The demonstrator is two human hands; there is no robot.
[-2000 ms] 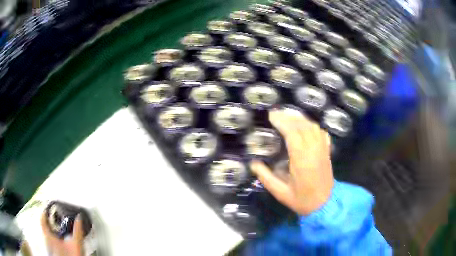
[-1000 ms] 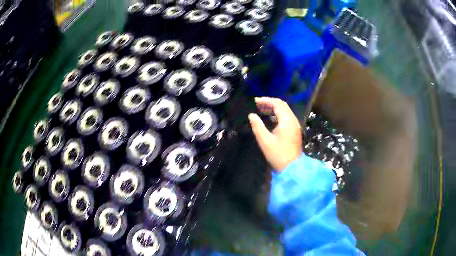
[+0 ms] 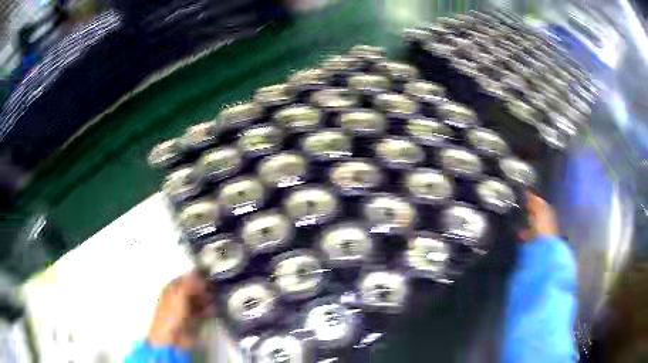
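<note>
A black blister tray [image 3: 490, 244] filled with rows of upright cylindrical units [image 3: 346, 242] lies in front of me, blurred. The units show pale rings with dark centres. My left hand [image 3: 181, 308] is at the tray's near left edge, fingers against it. My right hand [image 3: 540, 216] is at the tray's right edge, its fingers partly hidden by the edge. Both hands appear to hold the tray by its sides.
A white worktable top [image 3: 106, 262] lies at the left. A green conveyor belt [image 3: 92, 177] curves behind it. Another filled tray [image 3: 497, 64] is at the upper right, with a blurred blue object [image 3: 590, 177] below it. Dark ridged stacks [image 3: 64, 64] stand beyond the belt.
The view has swung back toward the belt. My right hand, empty and apart from the tray a second ago, is now at its right edge. My left hand has come into view at the left edge.
</note>
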